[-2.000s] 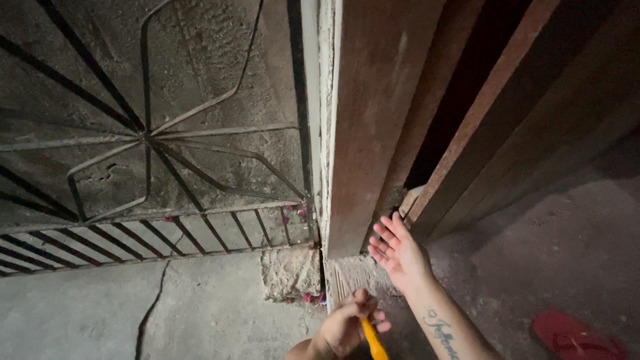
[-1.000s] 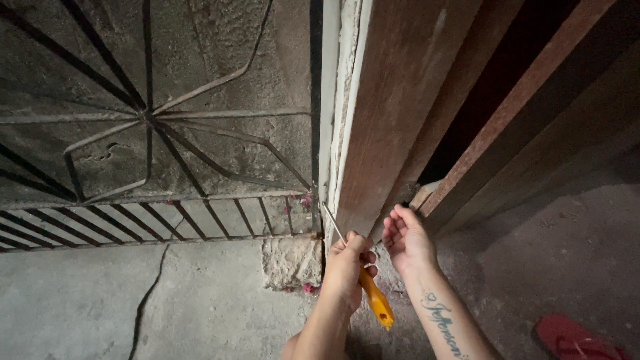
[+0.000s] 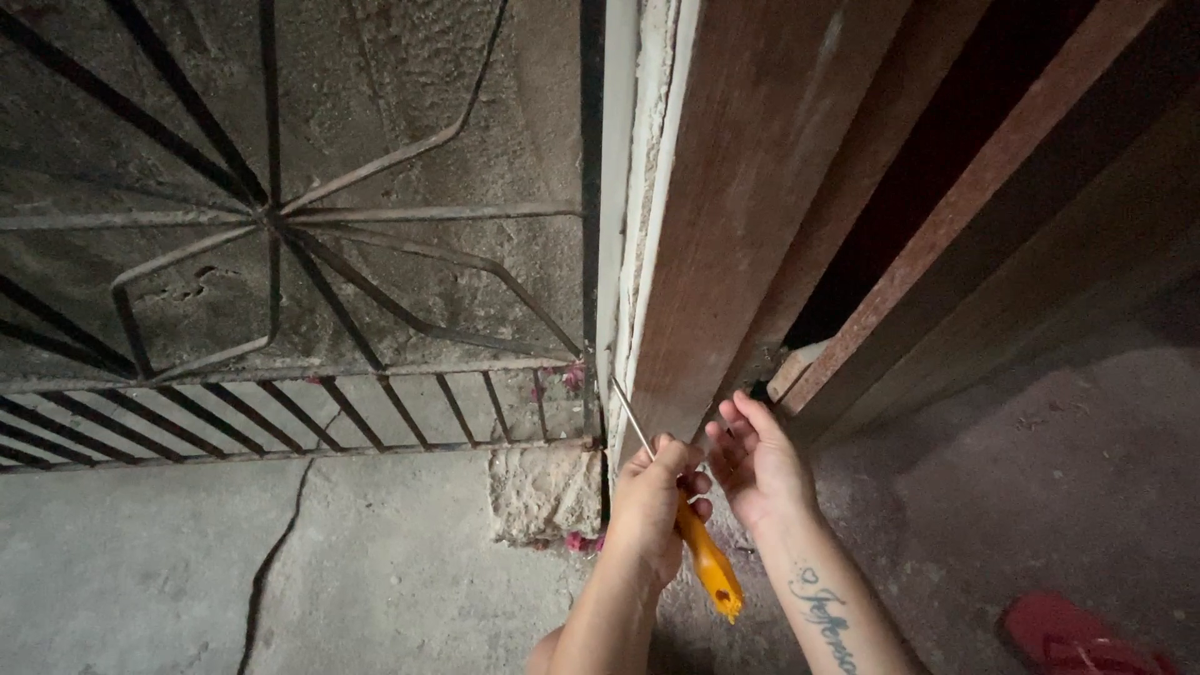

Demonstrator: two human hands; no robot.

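Note:
My left hand point(image 3: 656, 506) grips a screwdriver by the front of its orange handle point(image 3: 710, 562). The thin metal shaft point(image 3: 633, 417) points up and left, and its tip is at the white edge strip point(image 3: 647, 187) beside the brown wooden door frame point(image 3: 741, 206). Just right of it, my right hand point(image 3: 759, 464) is raised with the palm turned up and the fingers loosely curled, holding nothing. Its fingertips are near the foot of the frame. Whether the screwdriver's tip touches the strip or sits in a gap cannot be told.
A metal gate point(image 3: 270, 217) with radiating bars stands at left, above cracked concrete point(image 3: 375, 562). A rough block point(image 3: 547, 492) lies at the frame's foot. A wooden door edge point(image 3: 937, 234) rises at right, with a small light piece point(image 3: 795, 370) at its base. A red slipper point(image 3: 1069, 633) is at lower right.
My left hand has moved up toward the frame since two seconds ago, and the screwdriver's shaft now shows against the white strip. My right hand's fingers are more curled than before.

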